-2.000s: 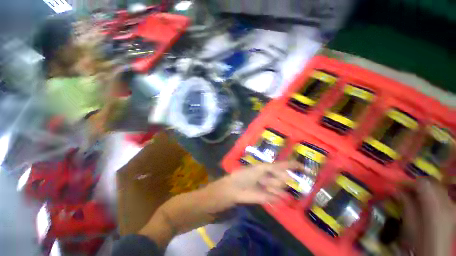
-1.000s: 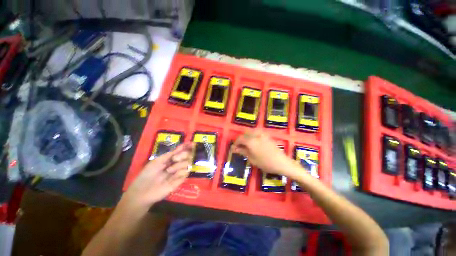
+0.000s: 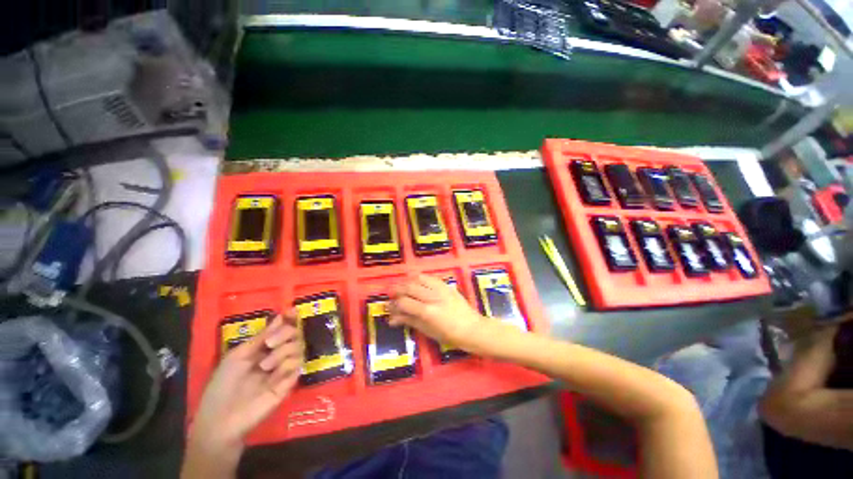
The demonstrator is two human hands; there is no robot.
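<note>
A red-orange tray [image 3: 365,273] holds ten phones with yellow-framed faces in two rows. My right hand [image 3: 435,311] is over the near row, its fingertips at the upper end of the middle phone [image 3: 390,348]. Its fingers are bent together; whether they hold a small part cannot be told. My left hand [image 3: 251,379] is palm up with curled fingers over the near-left phone [image 3: 245,329], partly hiding it. Whether it holds something small cannot be told.
Yellow tweezers [image 3: 563,269] lie right of the tray. A second red tray [image 3: 625,288] holds dark phones. A clear plastic bag [image 3: 58,388] and cables [image 3: 140,220] are at left. The green conveyor [image 3: 393,103] runs behind. Another person's arm [image 3: 804,384] is at right.
The view has turned to the right, bringing the second tray fully into the picture. My right hand stays at the middle near phone and my left hand at the tray's near left.
</note>
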